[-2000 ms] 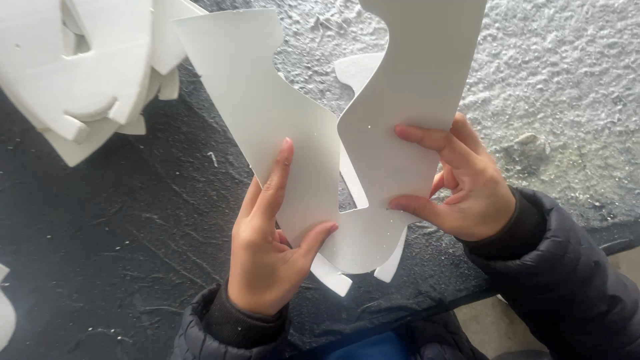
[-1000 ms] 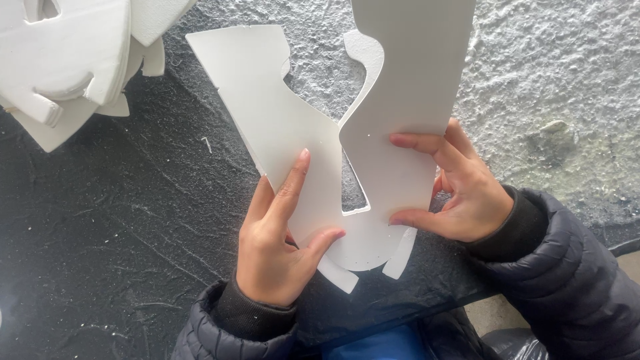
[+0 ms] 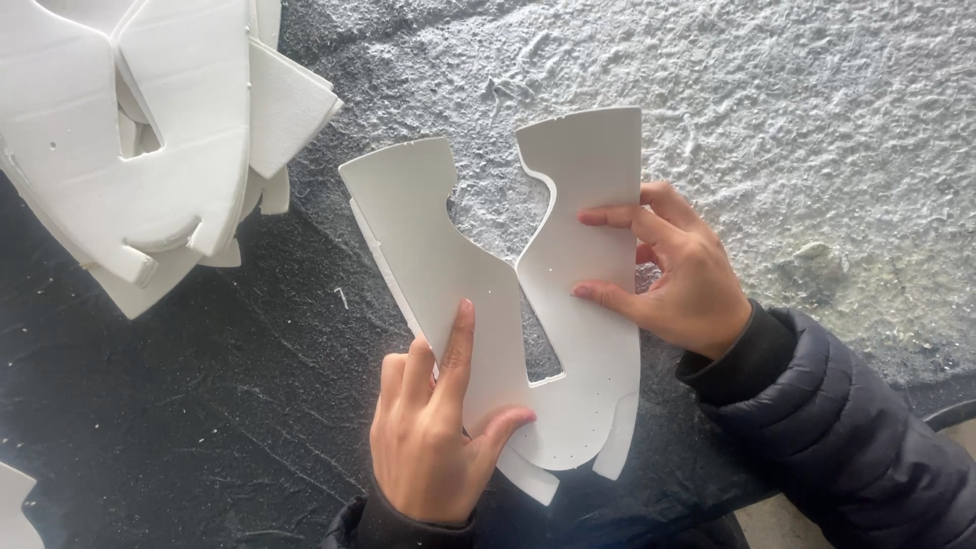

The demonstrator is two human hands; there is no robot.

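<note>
Two or more thin white foam sheets, cut in a U-like shape [image 3: 587, 358], lie one over another between my hands. Both arms of the top sheet rise and touch or nearly touch at mid-height, above a narrow wedge-shaped gap. My left hand [image 3: 442, 419] grips the lower left edge, thumb and index finger flat on the top face. On the right edge, my right hand [image 3: 671, 267] holds with thumb and a finger on the face and other fingers partly hidden behind. Curved tabs of a sheet beneath stick out at the bottom.
A stack of similar white foam cutouts [image 3: 191, 114] lies at the upper left. Part of another white piece [image 3: 11, 503] shows at the lower left edge. The dark table surface [image 3: 252, 396] is rough, coated with pale texture at the upper right, and its near edge runs below my right sleeve.
The upper end of the sheets' right arm, cut off by the frame before, now shows whole. Both hands keep their grip. The view has shifted, with the stack lying further into the frame.
</note>
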